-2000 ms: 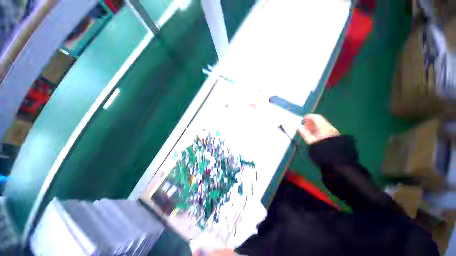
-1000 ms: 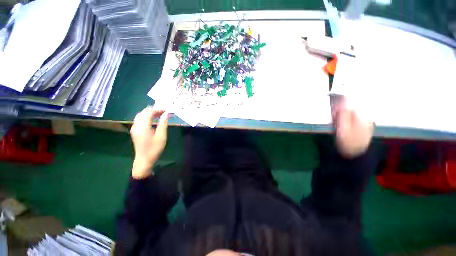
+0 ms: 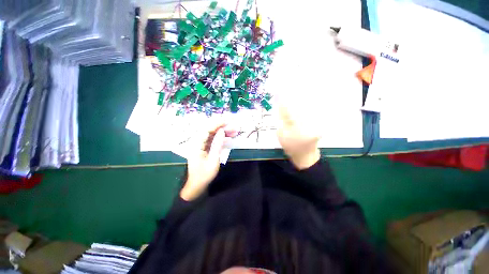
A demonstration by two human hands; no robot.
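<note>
A tangled heap of green wired circuit boards (image 3: 214, 64) lies on a white sheet (image 3: 321, 107) on the bench. Thin leads stick out at its near side. My left hand (image 3: 206, 160) is at the bench's front edge, just below the heap, with its fingers bent together; whether it holds something cannot be told. My right hand (image 3: 296, 140) is over the white sheet, right of the heap's near side. It is blurred and overexposed, so its fingers and any held thing cannot be made out.
Stacked grey-white trays (image 3: 56, 112) stand on the left. A white device (image 3: 356, 42) with an orange part (image 3: 367, 70) and a black cable (image 3: 371, 134) is at the right. Red stools (image 3: 445, 159) show under the bench. A carton (image 3: 439, 235) stands on the floor, lower right.
My right hand has moved left from beside the white device toward the heap. My left hand has moved right to the heap's near side. The view has shifted, with the bench edge now lower.
</note>
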